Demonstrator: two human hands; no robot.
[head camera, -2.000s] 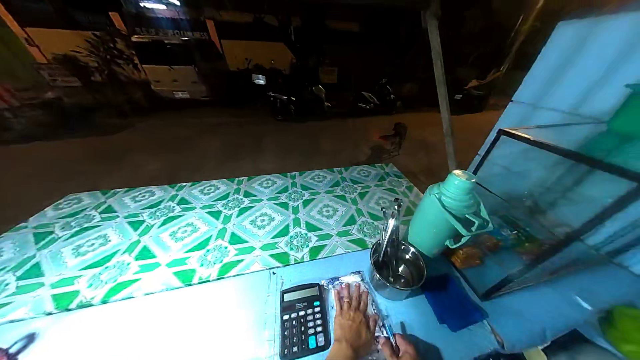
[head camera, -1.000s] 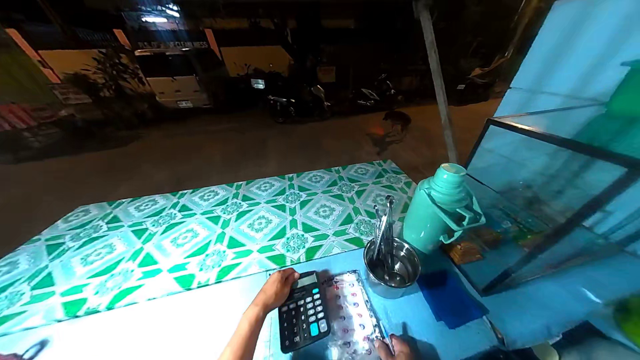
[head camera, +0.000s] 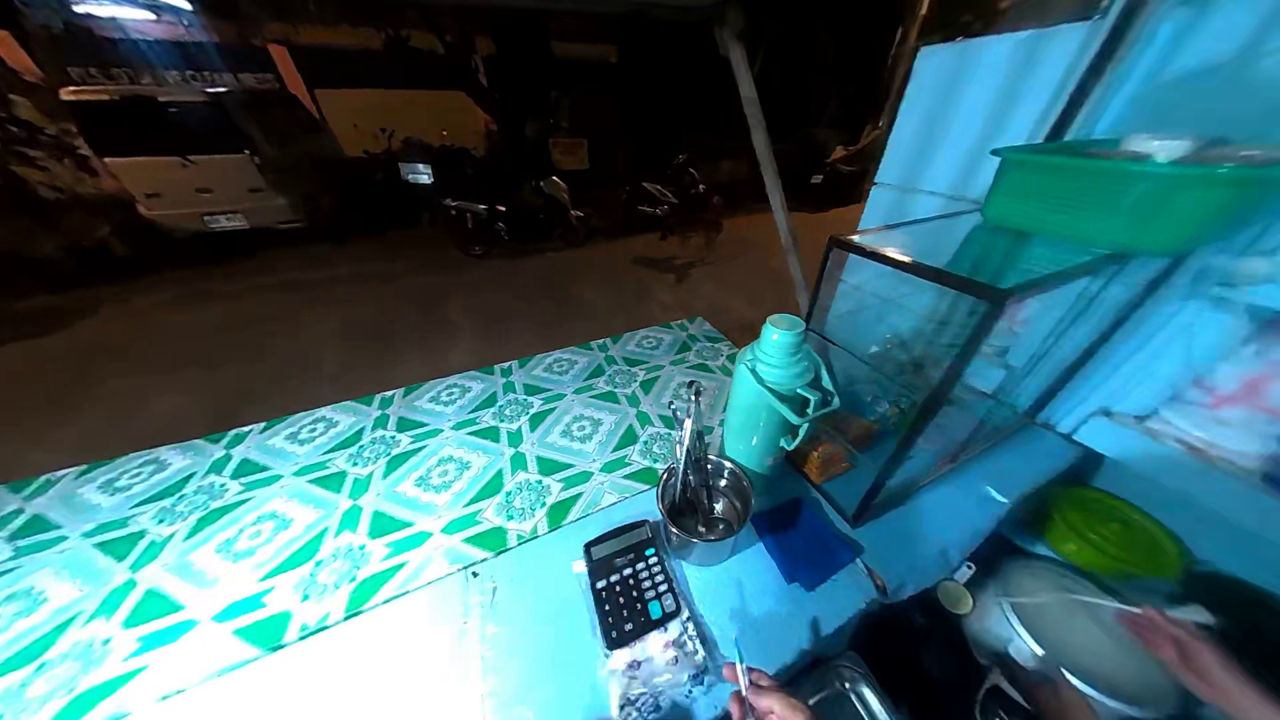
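My right hand (head camera: 768, 697) is at the bottom edge, its fingers closed on a slim pen-like object (head camera: 741, 664). My left hand is out of view. Just left of the right hand, a black calculator (head camera: 632, 585) lies on a patterned plastic packet (head camera: 655, 665), covering its upper part. A steel pot (head camera: 703, 540) holding metal utensils (head camera: 690, 450) stands behind them. To the pot's right is a dark blue cloth or folded sheet (head camera: 806, 542). At the far right, a blurred hand (head camera: 1180, 650) is over a large pot's lid; whose hand it is cannot be told.
A green vacuum flask (head camera: 770, 400) stands beside a glass display case (head camera: 900, 370) with food inside. Green-patterned covering (head camera: 440, 470) spreads over the counter's far side. A green basket (head camera: 1120, 195), a metal tray (head camera: 845, 690) and a yellow-green lid or basin (head camera: 1115, 535) are at the right.
The calculator now rests on the packet; a second ago it was beside it, with my left hand on it. That hand has left the view. The view has swung right.
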